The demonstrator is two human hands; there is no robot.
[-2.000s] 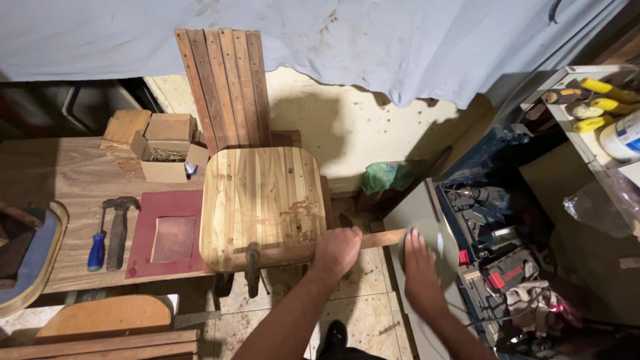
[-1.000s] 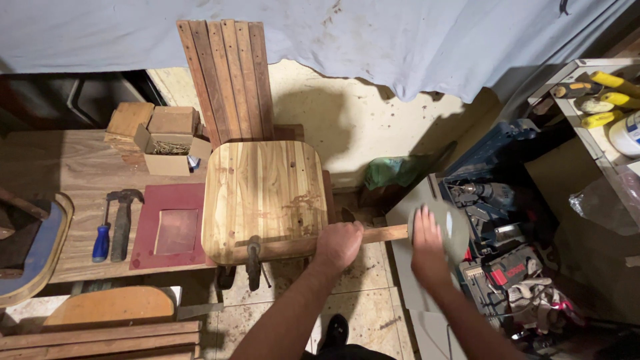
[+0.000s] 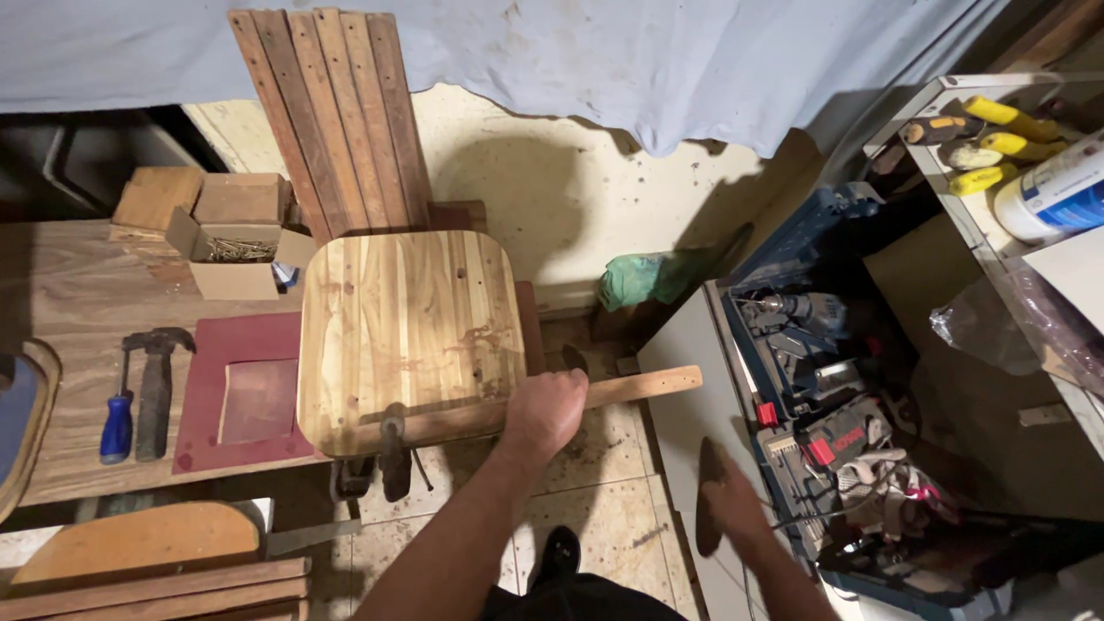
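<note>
My left hand (image 3: 548,410) is closed around a narrow wooden slat (image 3: 647,385) with a rounded end. The slat lies along the near edge of a round-cornered board of striped wood (image 3: 414,328), where a clamp (image 3: 395,457) sits over it. Its free end sticks out to the right, over a grey cabinet. Lower right, my right hand (image 3: 733,500) holds a thin round disc (image 3: 709,496), seen nearly edge-on and apart from the slat. Part of its grip is hidden.
Left on the bench are a claw hammer (image 3: 155,397), a blue-handled screwdriver (image 3: 116,427), dark red sheets (image 3: 203,362) and an open carton of screws or nails (image 3: 228,274). Slats (image 3: 336,121) lean behind the board. An open toolbox (image 3: 776,457) is at right, below a shelf of yellow-handled tools (image 3: 1009,121).
My right hand has moved down with the disc, away from the slat's free end, and the disc has turned nearly edge-on. My left hand still grips the slat.
</note>
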